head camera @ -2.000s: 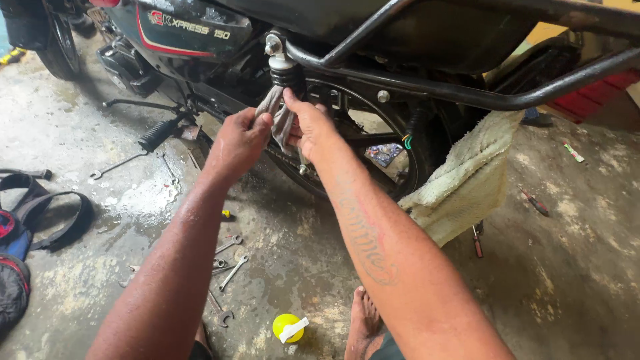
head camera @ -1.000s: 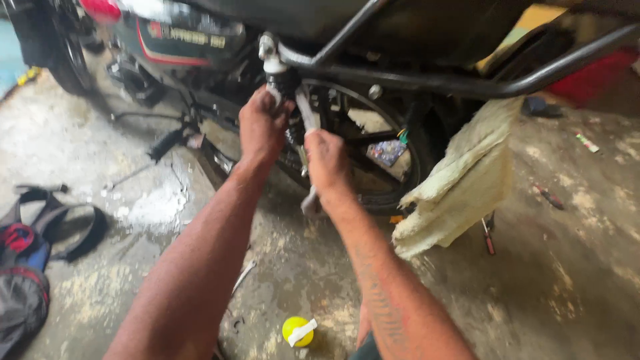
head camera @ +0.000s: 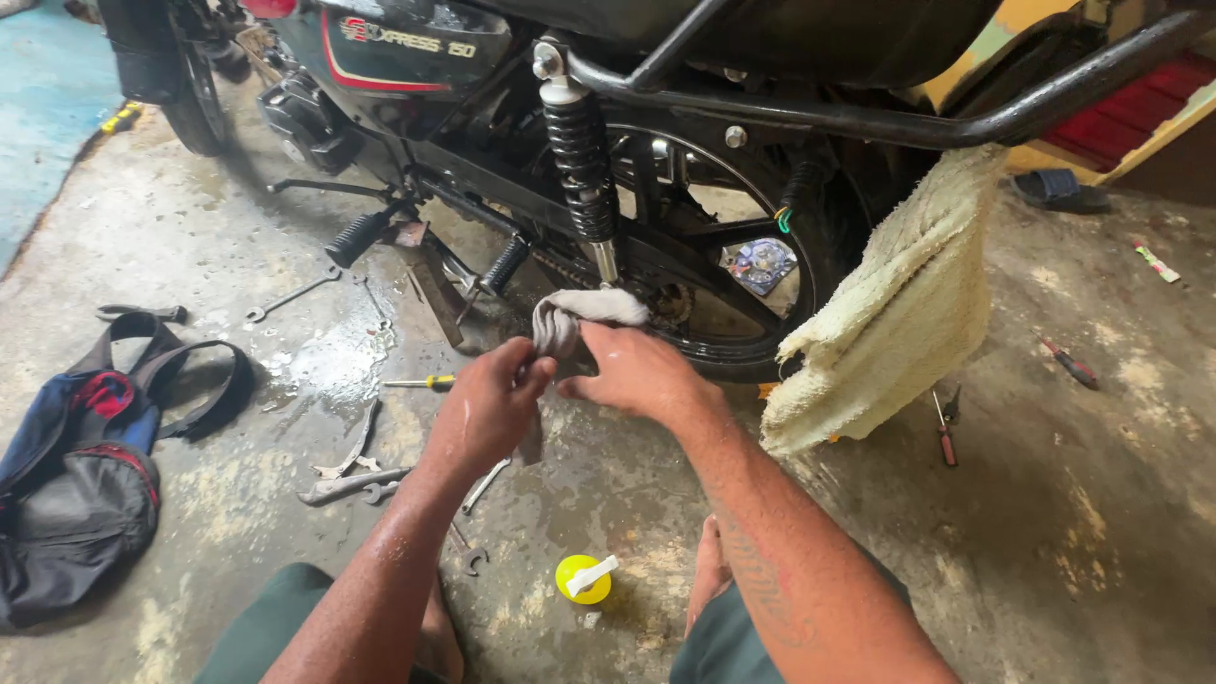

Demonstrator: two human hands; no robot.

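Note:
A grey cloth rag [head camera: 560, 328] is pinched in my left hand [head camera: 494, 399], part of it hanging below the fist. My right hand [head camera: 646, 375] is beside the rag's upper fold, fingers spread; whether it touches the cloth is hard to tell. Both hands are in front of and below the rear shock absorber [head camera: 578, 157] of a motorcycle, whose black coil spring and lower silver end are in full view. Behind it is the spoked rear wheel [head camera: 731, 356]. A pale towel [head camera: 893, 304] hangs from the black metal rail [head camera: 807, 116] at the right.
Wrenches [head camera: 294, 293], pliers [head camera: 356, 442] and a yellow-handled screwdriver [head camera: 418, 383] lie on the wet concrete floor. A yellow round container [head camera: 582, 579] is between my feet. A backpack [head camera: 85, 475] lies at left, screwdrivers [head camera: 1069, 363] and a slipper [head camera: 1054, 188] at right.
My hands and the rag have moved down from the shock absorber's upper part, uncovering its spring. My right hand, earlier closed on the cloth, now has its fingers spread.

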